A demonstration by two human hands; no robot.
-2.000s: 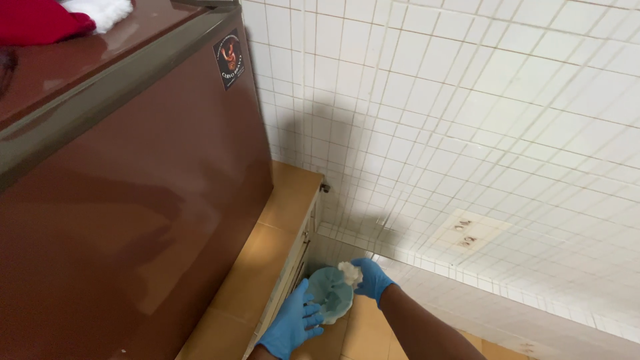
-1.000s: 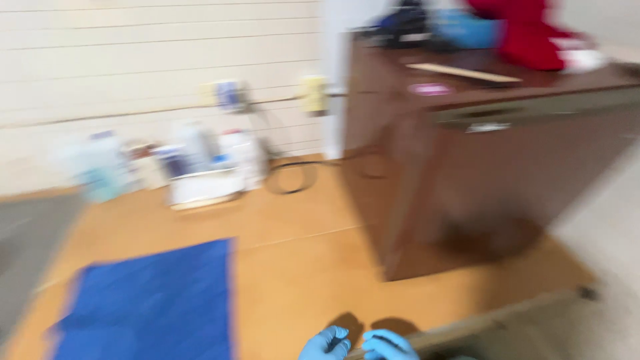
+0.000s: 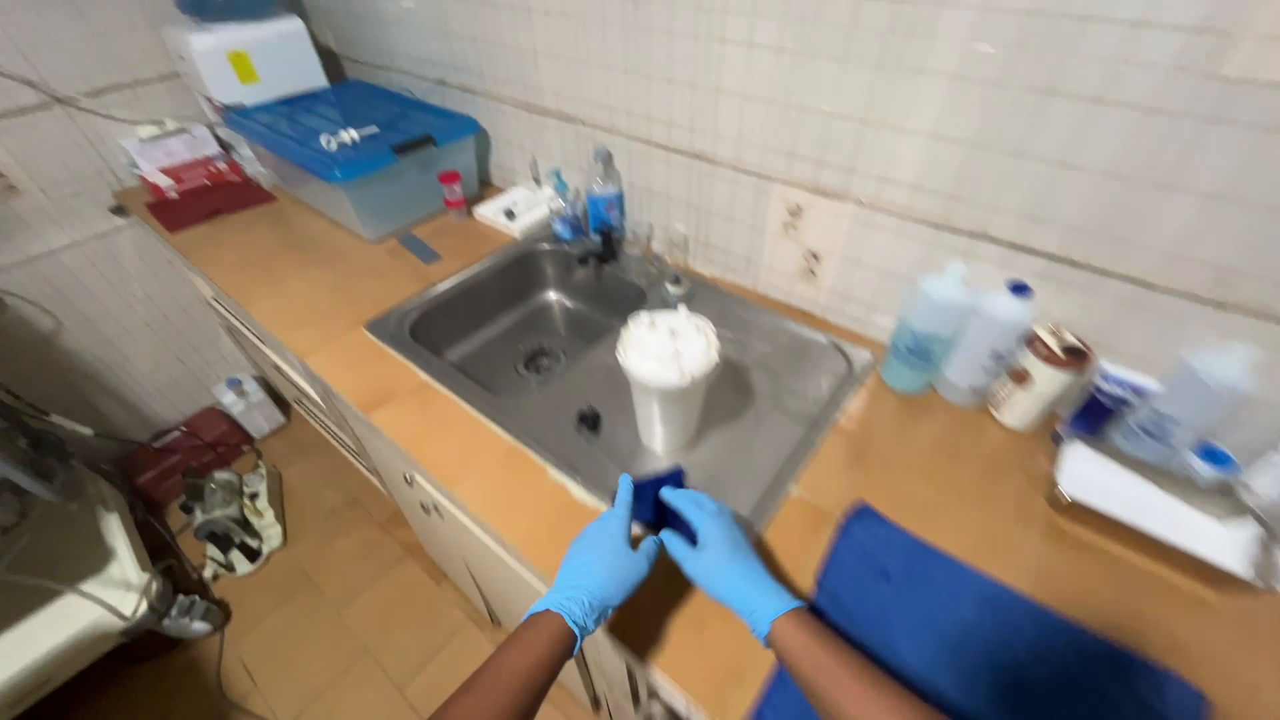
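My left hand (image 3: 603, 563), in a light blue glove, and my right hand (image 3: 718, 552), gloved alike, hold a small dark blue object (image 3: 657, 500) between them, over the front edge of the sink. Its kind cannot be told; it looks like folded cloth. Just beyond it a white plastic cup (image 3: 670, 400), heaped with white material, stands on the drainboard of a stainless steel sink (image 3: 470, 390). A blue cloth (image 3: 960, 620) lies on the counter to the right of my right hand.
Plastic bottles (image 3: 925, 330), a can (image 3: 1040, 378) and a white tray (image 3: 1155, 510) stand at the right by the tiled wall. Behind the basin are a water bottle (image 3: 604, 195) and a black faucet (image 3: 603, 247). A blue-lidded storage bin (image 3: 360, 150) sits at the far left of the tiled counter (image 3: 330, 300).
The view has swung widely. Two seconds ago my hands held a light blue container and white material low by the counter's end; now they hold the dark blue object by the sink.
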